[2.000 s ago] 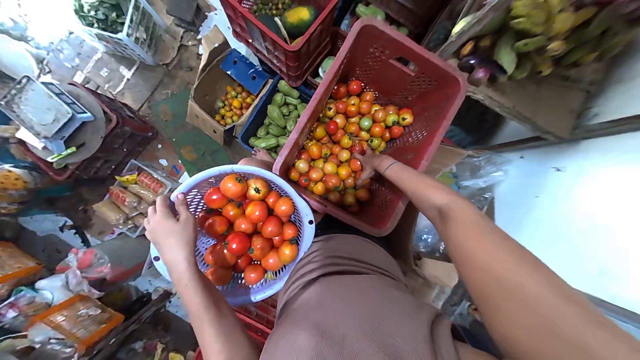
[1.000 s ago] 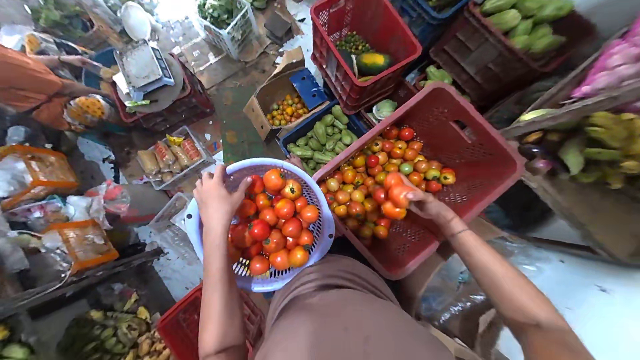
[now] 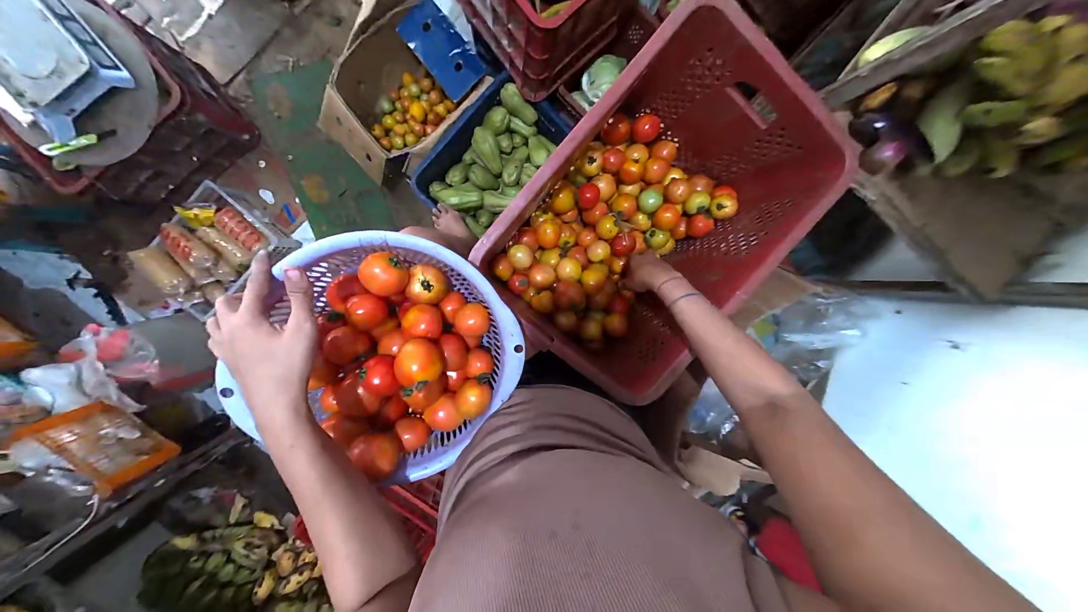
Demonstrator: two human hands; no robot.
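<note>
My left hand [image 3: 263, 340] grips the rim of a round lavender plastic colander [image 3: 503, 340], its thumb inside and fingers over the edge. Red and orange tomatoes [image 3: 418, 362] fill much of the colander. To its right a tilted red plastic crate [image 3: 790, 170] holds many smaller tomatoes [image 3: 599, 229], red, orange, yellow and a few green. My right hand [image 3: 648, 270] reaches down into this crate, its fingers partly hidden among the tomatoes near the lower side. Whether those fingers hold a tomato cannot be seen.
Beyond the colander are a cardboard box [image 3: 361, 127] with small tomatoes and a blue crate [image 3: 425, 161] of green chayotes. A weighing scale [image 3: 59, 68] stands upper left. Packaged goods [image 3: 200, 246] lie at left, green bananas [image 3: 204, 561] below. A wooden shelf [image 3: 901, 51] with produce borders the right.
One second ago my right hand held tomatoes above the crate; now it is down among the tomatoes there. My left hand has stayed on the colander's rim. The view has shifted.
</note>
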